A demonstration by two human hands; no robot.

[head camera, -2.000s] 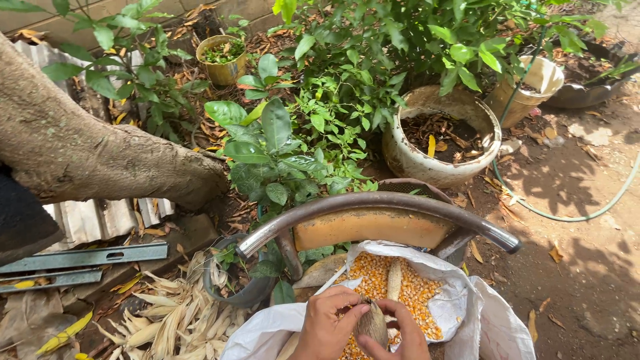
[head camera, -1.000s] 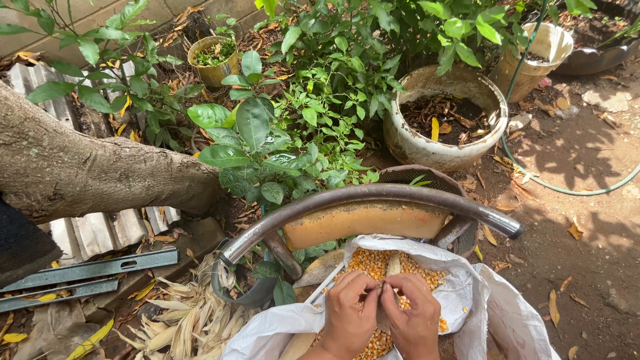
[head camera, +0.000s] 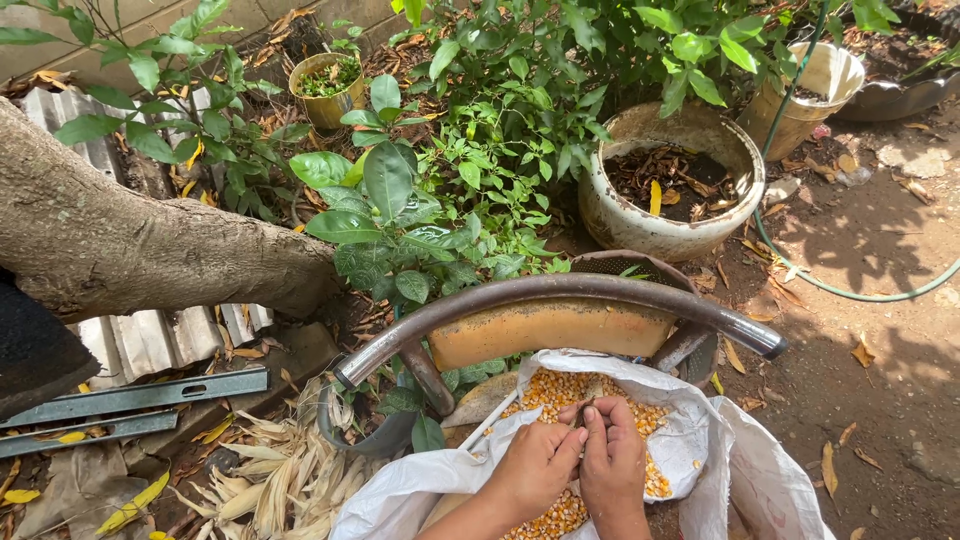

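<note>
Loose yellow corn kernels lie in an open white woven sack at the bottom centre. Over them, my left hand and my right hand meet with the fingertips pinched together. Between the fingertips shows the dark, dry tip of a corn ear; most of it is hidden by my hands. A pale corncob lies on the kernels just behind the fingers, partly covered.
A curved metal chair rail arches behind the sack. Dry corn husks are heaped at left, near metal channels and a tree trunk. A round white planter and a green hose are at right.
Two seconds ago a husked ear showed between my hands; now the fingers of both hands are pinched close together at its tip.
</note>
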